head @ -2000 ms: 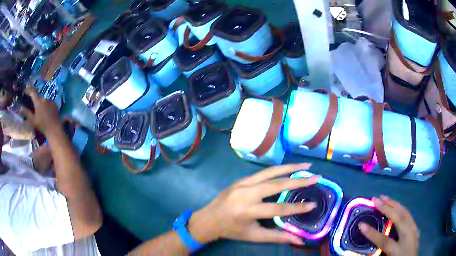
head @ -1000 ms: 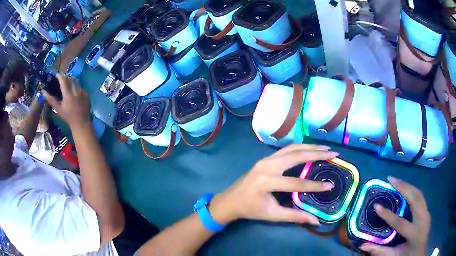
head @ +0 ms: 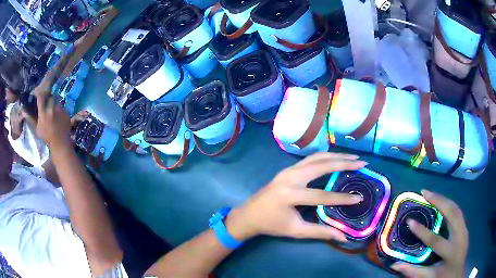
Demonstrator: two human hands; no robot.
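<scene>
My left hand is spread around a lit speaker, its thumb and fingers at the rim and one fingertip on the centre of the black face. My right hand grips a second lit speaker, one finger on its face. Both speakers stand face up, side by side, on the green tabletop, their light rings glowing in several colours. Brown straps show below them. A row of lit light-blue speakers lies end to end just behind, with brown straps and one thin black band.
Unlit light-blue speakers stand grouped and stacked at back left. A white metal post and crumpled plastic bag are behind the row. More blue and pink speakers are stacked at right. A coworker's arm is at left.
The ring colours on the held speakers and at the row's joins have changed. Since the first frame the view has shifted slightly. The coworker's arm has moved left. My hands keep the same hold.
</scene>
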